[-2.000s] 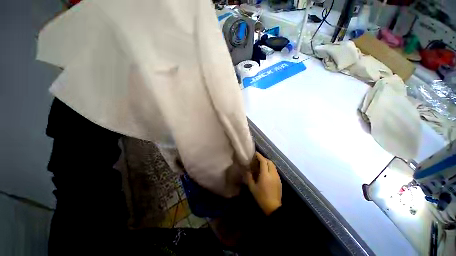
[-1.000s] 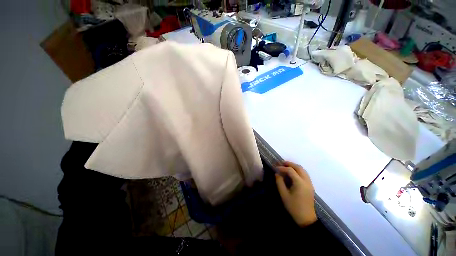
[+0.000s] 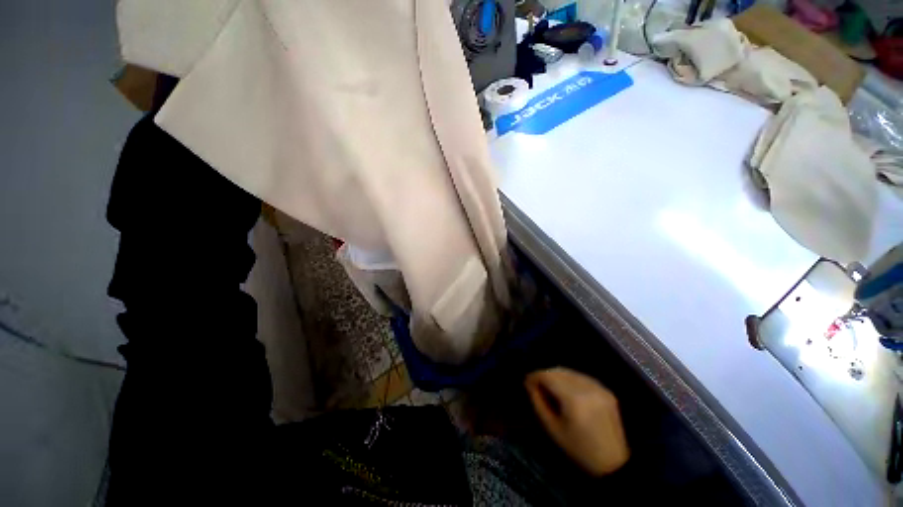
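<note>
A large cream fabric piece (image 3: 337,129) hangs at the upper left, with a long seam or folded edge down its right side. Its lower end reaches into the blue plastic basket (image 3: 436,376) beside the table edge. A black-sleeved left arm rises behind the cloth; my left hand is hidden. My right hand (image 3: 584,421) is below and right of the cloth, apart from it, blurred and with curled fingers. Nothing shows in it, but the inside of the fingers is hidden.
The white sewing table (image 3: 634,198) has a ruler strip along its front edge. The lit needle area (image 3: 837,342) is at the right. More cream pieces (image 3: 812,178) lie at the back right. A white roll (image 3: 506,93) stands by the blue JACK label (image 3: 564,102). Tiled floor shows below.
My right hand has left the cloth's lower edge and moved down and right, its fingers curled. The cloth was lowered, then raised again. The view has shifted.
</note>
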